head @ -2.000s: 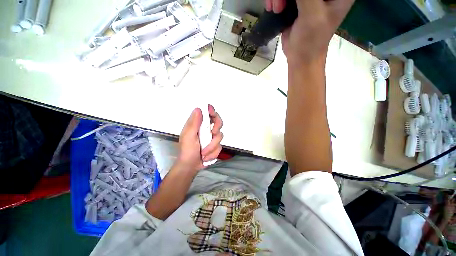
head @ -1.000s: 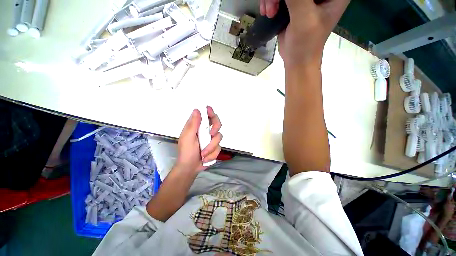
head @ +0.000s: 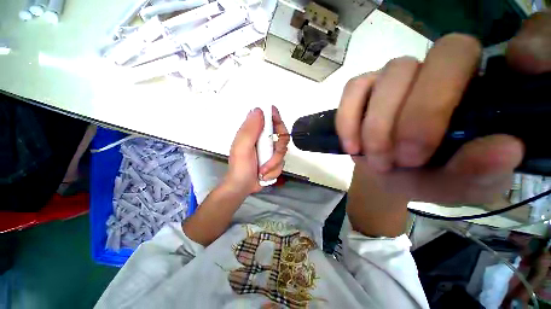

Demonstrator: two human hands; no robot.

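My left hand (head: 249,148) holds a white handle housing (head: 266,146) upright between thumb and fingers, above the bench's front edge. My right hand (head: 417,114) is large and close to the camera, shut around a black electric screwdriver (head: 317,131) that lies sideways. Its thin bit points left and reaches the side of the handle between my left fingers. Whether a screw sits at the tip is too small to tell. The metal screw feeder (head: 311,45) stands behind, with its brassy mechanism in view.
Loose white handle parts (head: 202,36) lie piled left of the feeder, with more handles (head: 43,8) at the far left. A blue bin (head: 106,208) full of pale pieces is beside my lap. A black cable (head: 465,215) crosses at right. My right hand hides much of the right bench.
My right hand has brought the screwdriver from the feeder down and toward the camera, to the handle. My left hand has risen slightly and shifted right with the handle.
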